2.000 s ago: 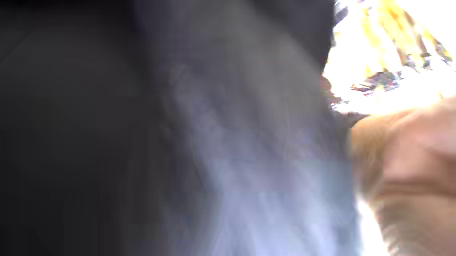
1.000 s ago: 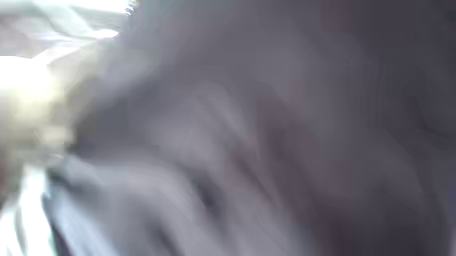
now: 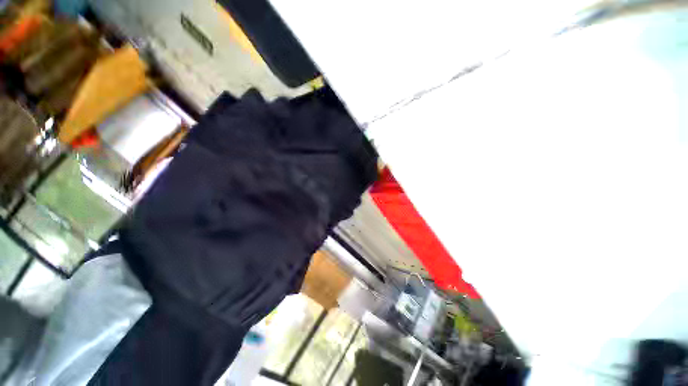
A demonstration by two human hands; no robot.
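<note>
The view is strongly tilted. A large piece of black, gathered fabric [image 3: 234, 203] fills the middle-left and meets the edge of a white table [image 3: 528, 188]. Whether it hangs there or is clothing, I cannot tell. A grey, smooth cloth-like shape [image 3: 94, 324] lies beside it at lower left. The table top glares white, with a thin dark line across its upper part. Neither of my hands can be made out.
A red-orange object [image 3: 419, 234] shows along the table's edge. Blurred cartons [image 3: 109, 94] and shelving stand at upper left. Cluttered equipment [image 3: 422, 309] is at bottom centre. A blurred dark object [image 3: 656, 362] is at lower right.
The dark, blurred close-up that filled the earlier frames is gone, and the room and table now show. The skin-coloured shape seen at the right two seconds ago is out of view.
</note>
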